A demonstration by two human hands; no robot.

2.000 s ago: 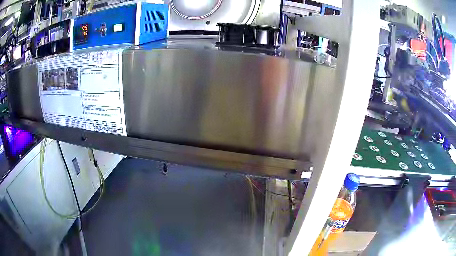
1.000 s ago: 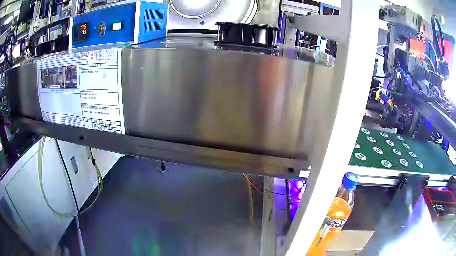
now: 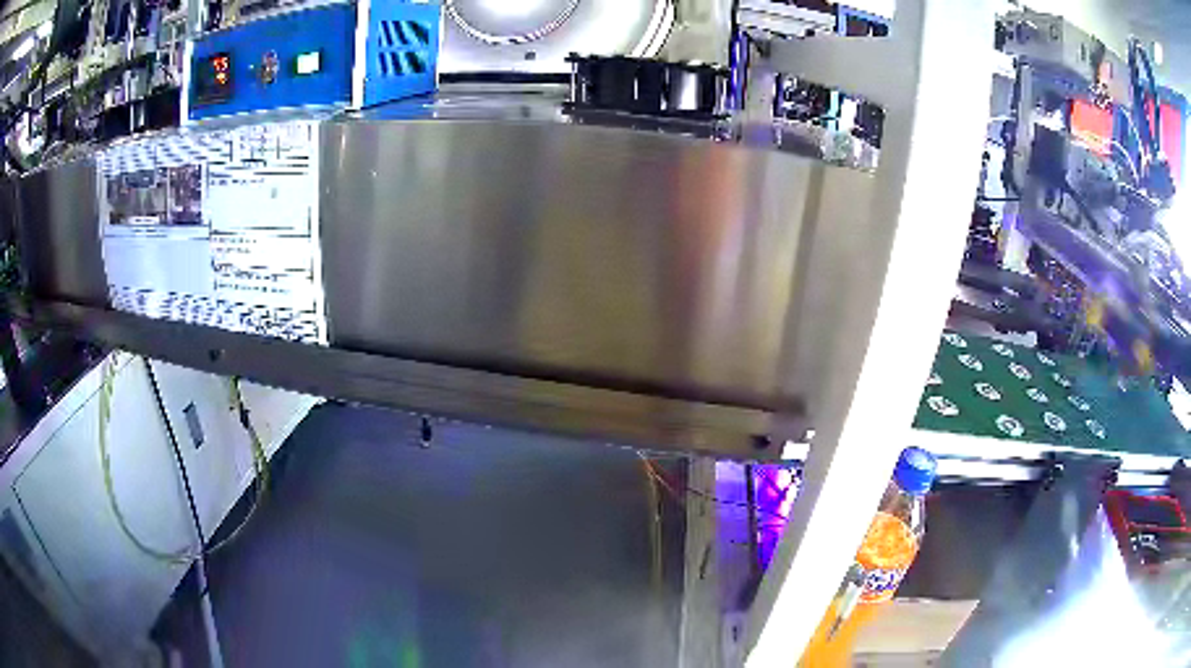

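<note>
Neither of my hands is in the picture. Nearest in front of me is the steel front of the bench (image 3: pixel 562 248), with a white instruction sheet (image 3: pixel 216 242) on its left part. On the bench top stand a blue control box (image 3: pixel 281 65) with red digits and a green-lit switch, and a black cooling fan (image 3: pixel 649 86). At the right, small pale round parts (image 3: pixel 1010 424) lie in rows on the dark green conveyor belt (image 3: pixel 1097 402).
A white frame post (image 3: pixel 901 300) rises between bench and belt. A bottle with orange liquid (image 3: pixel 882 555) and a brown cardboard box (image 3: pixel 918 624) are low behind it. Machine parts (image 3: pixel 1084 222) hang over the belt. A yellowish cable (image 3: pixel 111 489) loops at lower left.
The rows of round parts sit differently on the belt than in the oldest frame. The machine parts above the belt have shifted and are blurred. A purple glow now shows beside the post's lower part.
</note>
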